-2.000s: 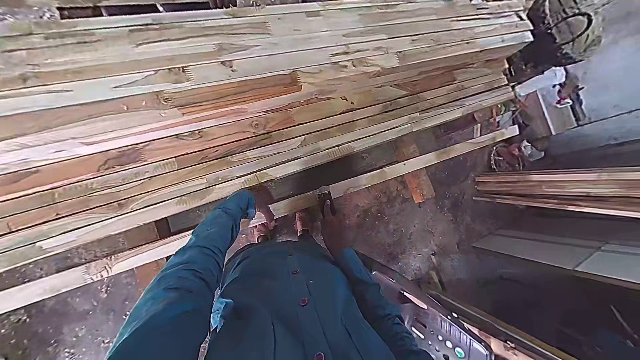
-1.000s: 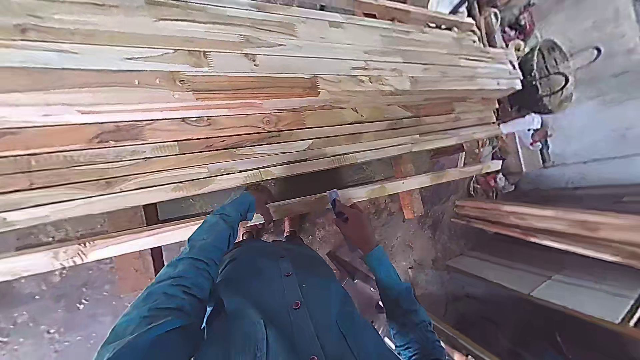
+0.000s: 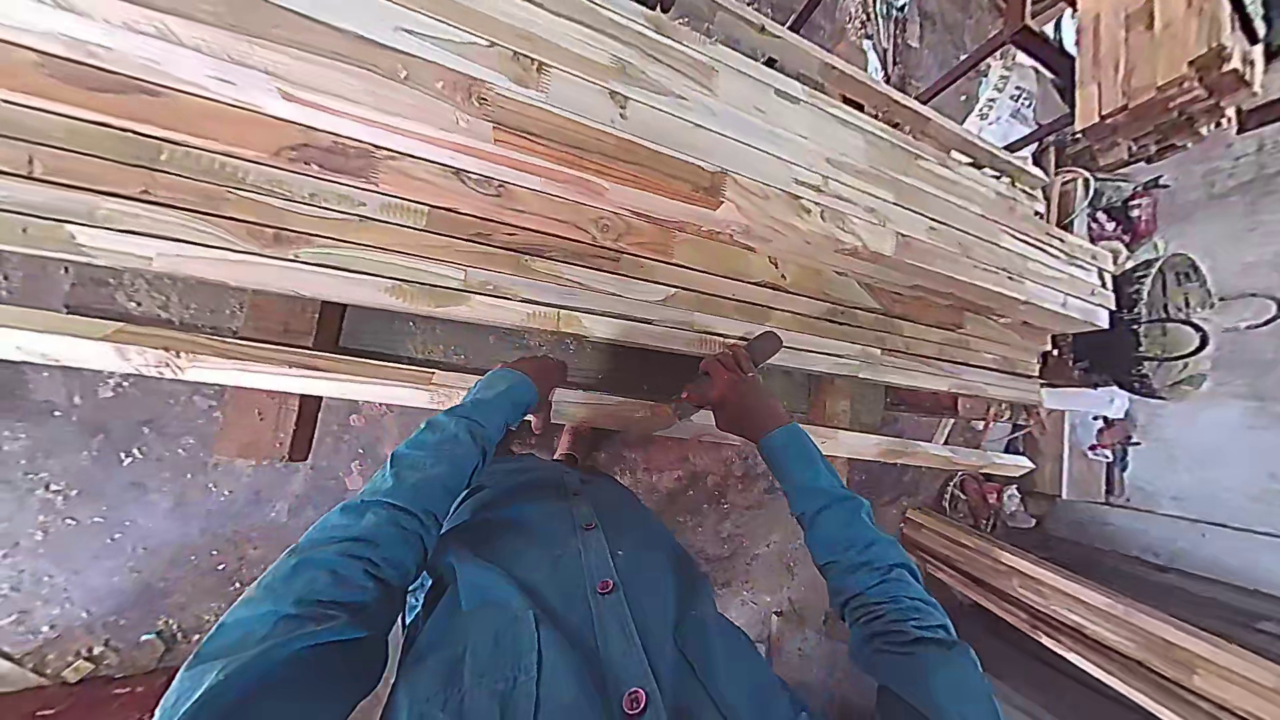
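A long, narrow wooden strip (image 3: 880, 445) lies across the view just in front of my body, apart from the big stack. My left hand (image 3: 540, 384) grips this strip near its middle, with the fingers over the edge. My right hand (image 3: 735, 392) is closed around a dark-handled hand tool (image 3: 764, 347); its handle end sticks out above the fist. The tool's lower end is blurred at the strip, so its kind cannot be told.
A wide stack of jointed wooden boards (image 3: 600, 225) fills the area beyond the strip. Wooden crosspieces (image 3: 265, 425) lie under the strip. More boards (image 3: 1090, 620) are at the lower right. A dark basket or bag with handles (image 3: 1165, 325) stands on the floor at right.
My right hand, lower beside the strip one second ago, is now raised over it with the tool's handle pointing up and away. My left hand stays on the strip. The view has turned.
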